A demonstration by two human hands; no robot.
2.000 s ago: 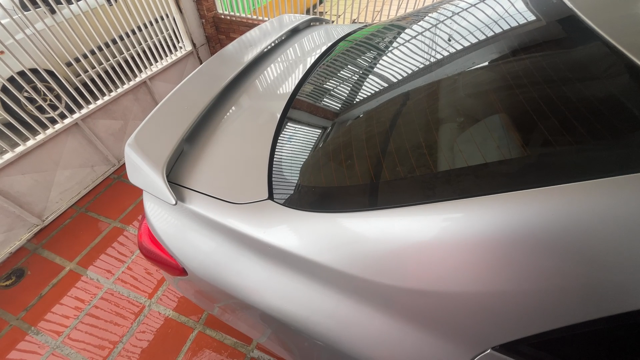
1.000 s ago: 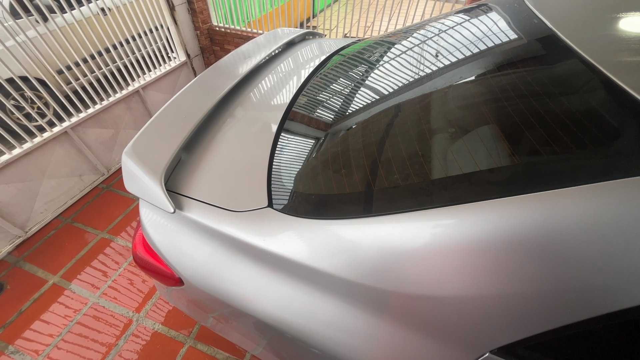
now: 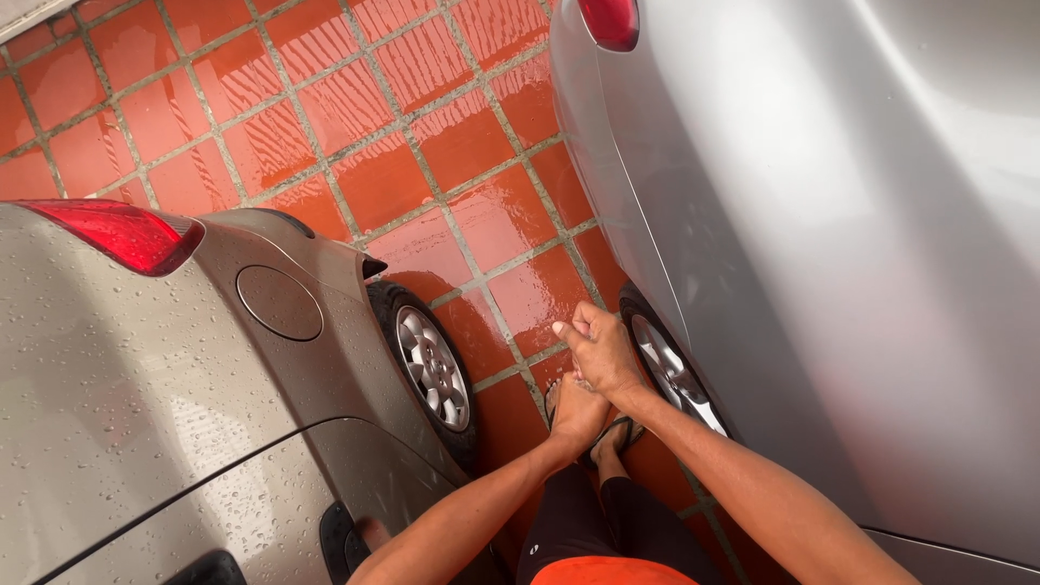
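Note:
In the head view, my right hand (image 3: 600, 348) is curled above and against my left hand (image 3: 580, 409), both in front of my body between two cars. The fingers of both are bent, and no object shows in either; the inside of each is hidden. To the right stands a silver car (image 3: 812, 244) with a red tail light (image 3: 611, 23) and an alloy wheel (image 3: 668, 361). On the left is a beige car (image 3: 146, 349) covered in water drops, with a red tail light (image 3: 134, 236), a round fuel flap (image 3: 279, 302) and a wheel (image 3: 432, 367).
Wet red floor tiles (image 3: 382, 183) with grey grout lie between and behind the cars. My feet, in black flip-flops (image 3: 619, 435), stand in the narrow gap between the wheels. A pale edge crosses the top left corner.
The view has swung down from the silver car's rear window and spoiler to the floor. Both my hands, out of view before, now show together.

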